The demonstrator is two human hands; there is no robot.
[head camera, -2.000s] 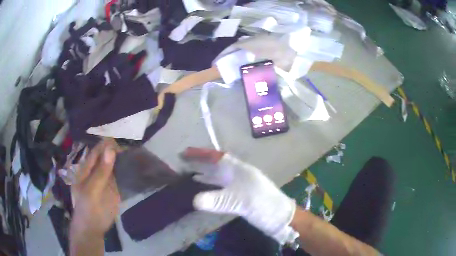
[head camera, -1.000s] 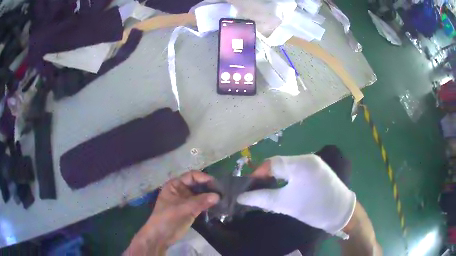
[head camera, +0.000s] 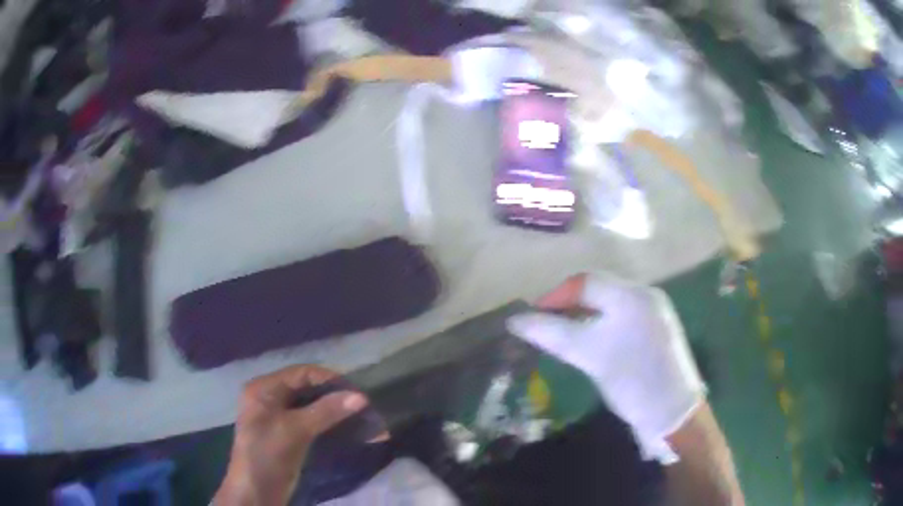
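A dark grey fabric strip (head camera: 436, 348) is stretched between my two hands over the table's front edge. My bare left hand (head camera: 292, 420) grips its left end between thumb and fingers. My right hand (head camera: 619, 351), in a white glove with bare fingertips, pinches its right end. The picture is blurred, and the lower edge of the strip is hard to tell from the dark background. A dark purple stack of cut pieces with rounded ends (head camera: 307, 301) lies flat on the table just beyond my left hand.
A lit smartphone (head camera: 537, 163) lies beyond my right hand. White pieces (head camera: 626, 94) and a tan strip (head camera: 693, 178) are at right. A white tape (head camera: 411, 163) curls down. Dark strips (head camera: 132, 287) lie at left, a dark fabric heap (head camera: 213, 54) at back.
One second ago my hands were close together with the dark piece bunched between them. They are now apart, and the strip is spread out. The camera view has also shifted.
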